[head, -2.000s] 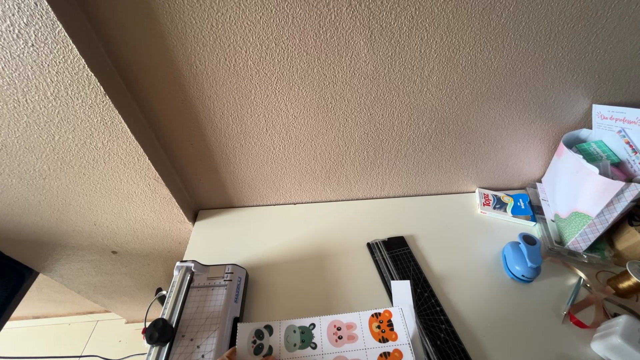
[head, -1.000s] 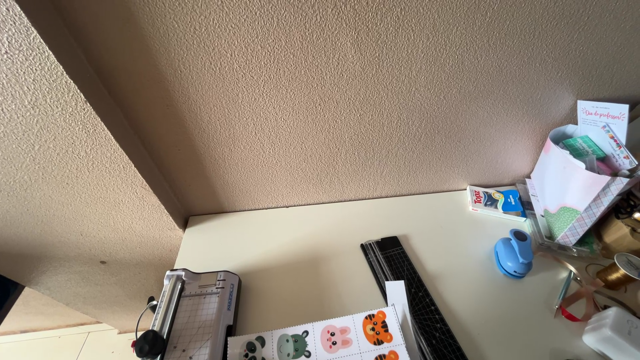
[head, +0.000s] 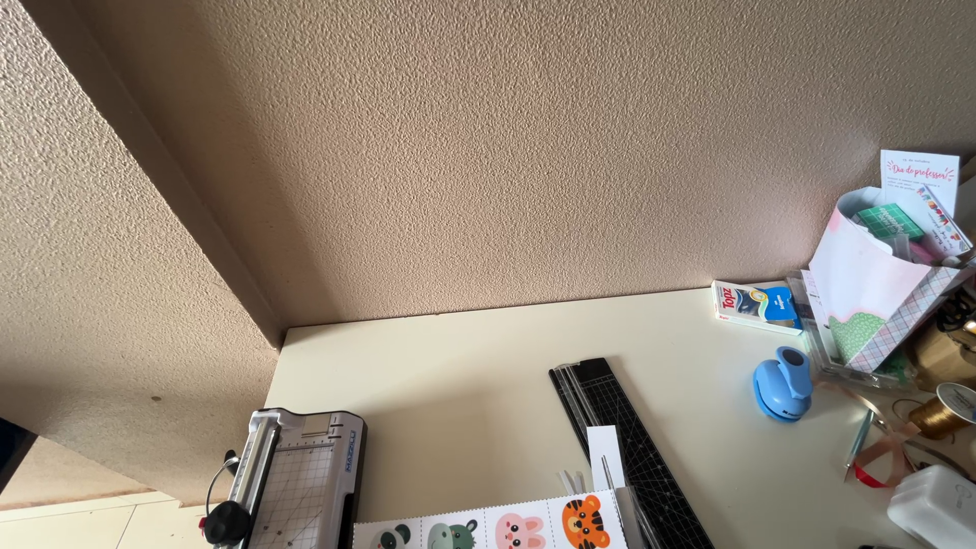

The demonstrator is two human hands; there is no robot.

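Note:
Neither my left hand nor my right hand shows in the view now. At the bottom middle, a printed paper sheet with cartoon animal faces (head: 520,526) reaches in from the lower edge, its lower part cut off. A white paper strip (head: 604,450) stands just above its right end, over a black gridded paper trimmer (head: 637,435) that lies slanted on the table. Small clear strips (head: 570,482) lie left of that trimmer. To the left is a grey and white rotary paper trimmer (head: 305,473) with a black knob (head: 227,522).
A blue craft punch (head: 783,385), a small Topz box (head: 756,306) and a decorated paper bag (head: 865,267) with cards occupy the white table's right side. Near them are a gold thread spool (head: 942,412), ribbon (head: 884,461) and a white plastic object (head: 934,499). A textured wall (head: 488,152) borders the table.
The animal sheet has dropped lower in view, and less of it shows. The white strip now appears more separate above its edge.

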